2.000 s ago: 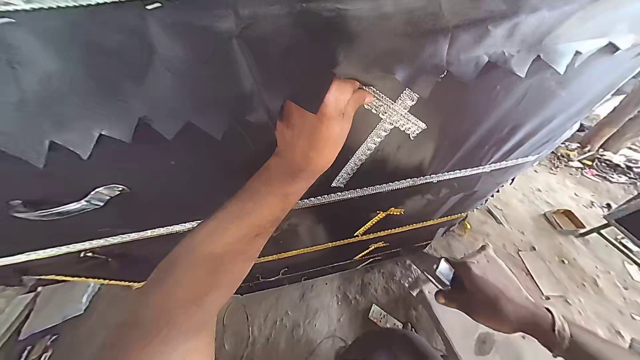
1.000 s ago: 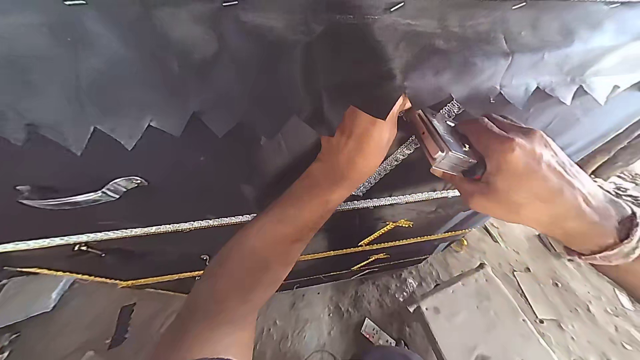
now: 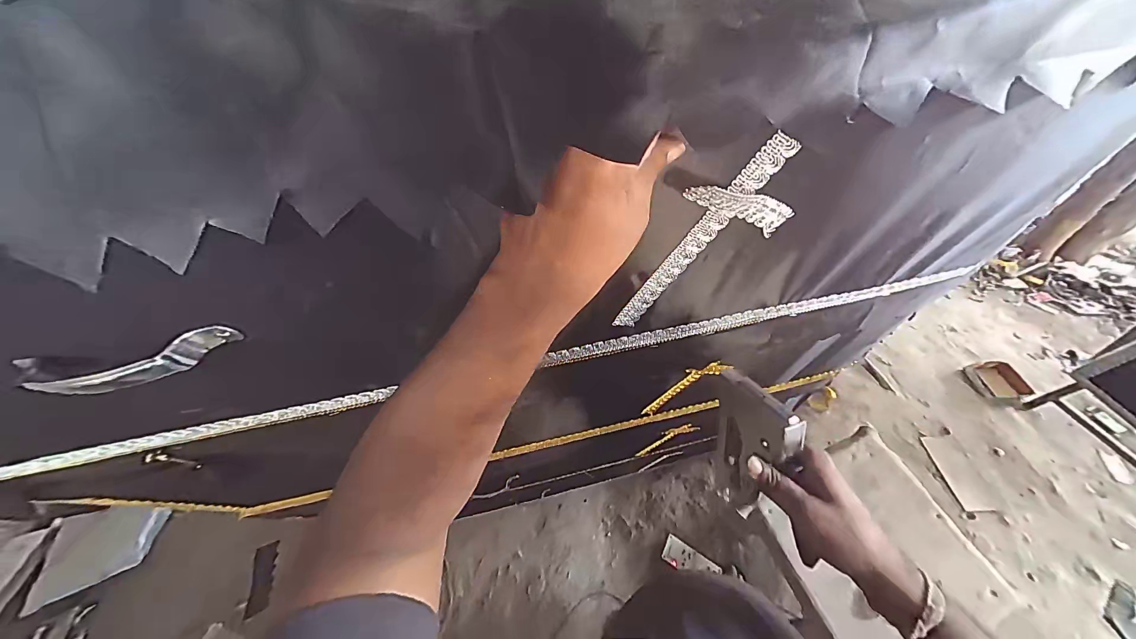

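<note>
My left hand (image 3: 595, 209) reaches up to the zigzag-edged black cloth flap (image 3: 355, 115); the edge covers part of its fingers, and a fingertip shows at the fold. To its right, a cross of silver braid (image 3: 679, 264) lies on the dark cloth-covered side (image 3: 337, 293) of what looks like a coffin. The crosspiece looks rumpled. Low down, my right hand (image 3: 830, 510) is closed around a metal staple gun (image 3: 763, 430), beside short pieces of gold braid (image 3: 683, 389). Silver trim (image 3: 674, 335) runs along the side, above gold trim (image 3: 603, 428).
A silvery handle (image 3: 142, 364) sits at the left of the dark side. Flat boards or card pieces (image 3: 896, 497) lie on the dusty ground. A small open box (image 3: 998, 380) and a dark frame (image 3: 1096, 390) are at the right. A dark rounded shape (image 3: 701, 608) shows at the bottom.
The staple gun in my right hand was at the cross one second ago and has moved down, away from it. My left hand remains at the flap's edge. The cross is uncovered again.
</note>
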